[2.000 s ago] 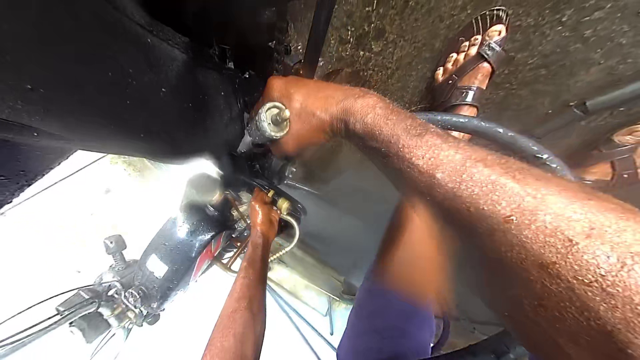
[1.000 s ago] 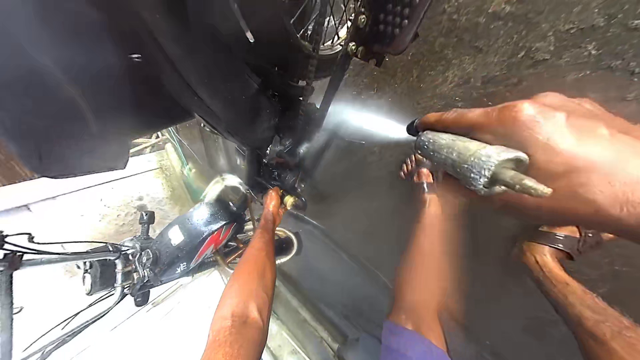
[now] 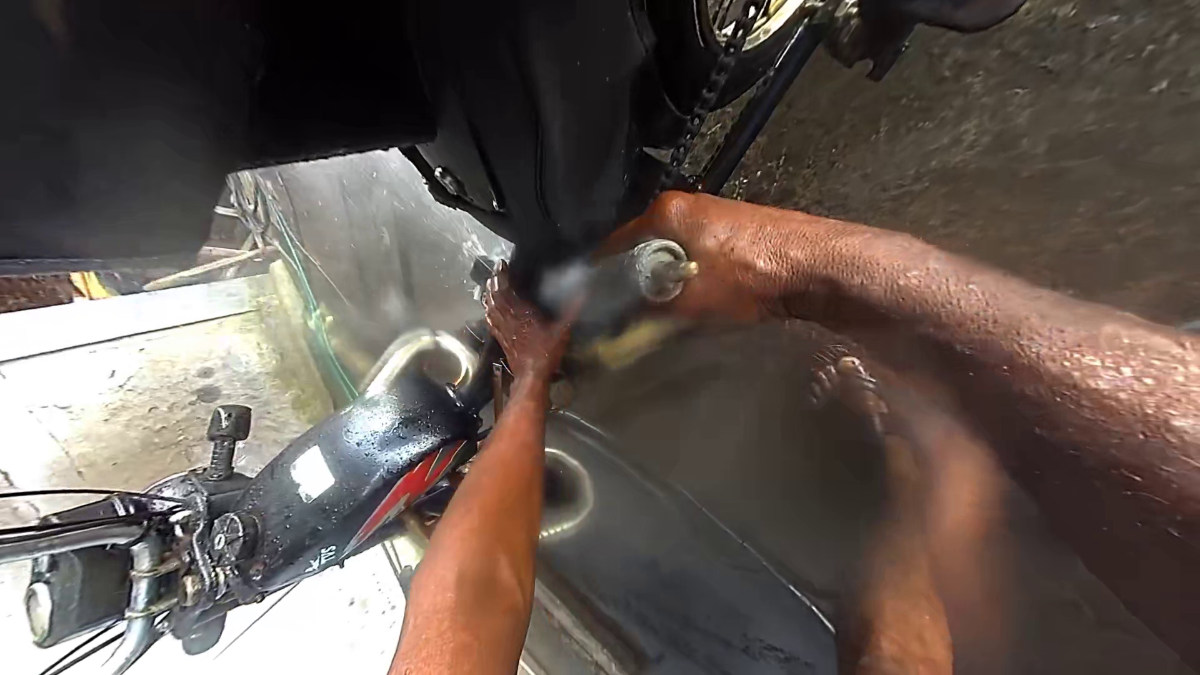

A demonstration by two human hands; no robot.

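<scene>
My right hand [image 3: 698, 253] is closed around a spray gun [image 3: 661, 270], whose round rear end faces the camera. Blurred white spray shows just left of the gun, over dark parts of the vehicle. My left hand [image 3: 525, 323] lies with fingers spread on a dark part between the black fuel tank [image 3: 361, 469] with its red stripe and the large black body panel [image 3: 562, 112]. Whether that hand grips anything is hidden. Mist blurs the area around both hands.
Handlebars [image 3: 141, 553] extend at the lower left. A chain [image 3: 705, 103] and part of a wheel [image 3: 769, 28] are at the top. A bare foot [image 3: 848, 384] and leg are below my right forearm. Wet ground [image 3: 984, 159] lies at the right.
My right hand with the spray gun has moved left from the right side, in close to my left hand. The left hand's fingers now lie spread. The view has shifted.
</scene>
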